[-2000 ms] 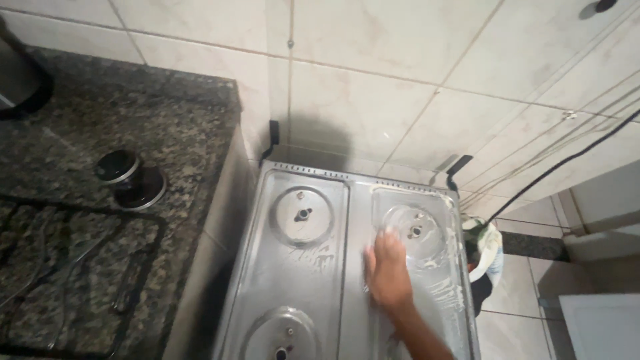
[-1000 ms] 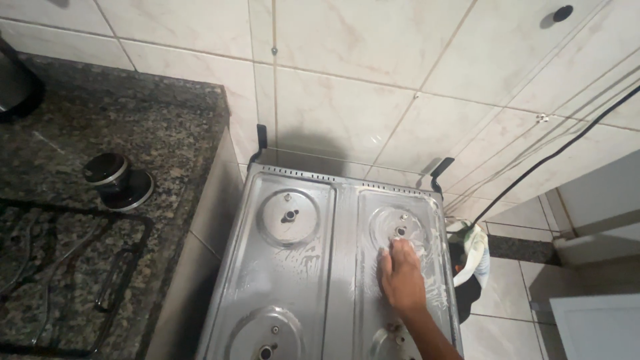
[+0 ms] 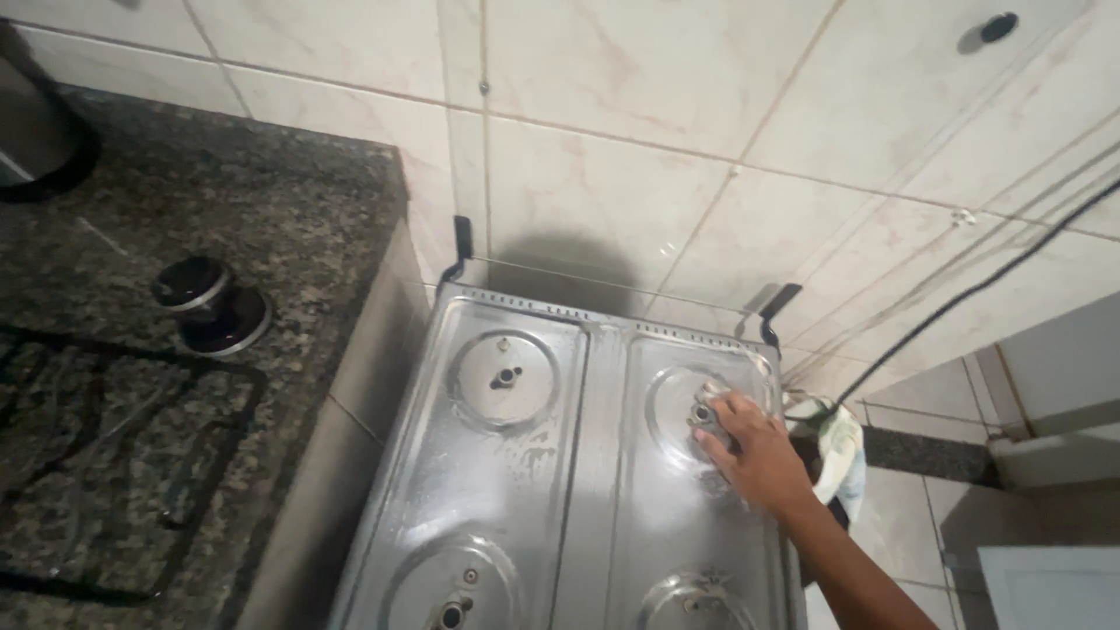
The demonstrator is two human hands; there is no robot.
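Observation:
My right hand [image 3: 754, 451] rests on the back right burner well of a metal gas stovetop [image 3: 595, 490], its fingertips around the burner's centre. Whether it holds a cloth or sponge under the fingers cannot be told. Wet streaks or suds show on the metal near the hand and below the back left burner well [image 3: 505, 378]. The burner caps are off this surface, so the gas nozzles are bare. My left hand is out of view.
Left of the stove, a granite counter [image 3: 306, 219] holds stacked burner caps [image 3: 210, 302] and a black pan-support grate [image 3: 210, 490]. Black hinge brackets [image 3: 462, 241] rise behind the stove. A black cable [image 3: 971, 293] and a cloth or bag [image 3: 840, 455] are at right.
My right hand has moved over the right side of the stovetop, from beside the back right burner onto its centre.

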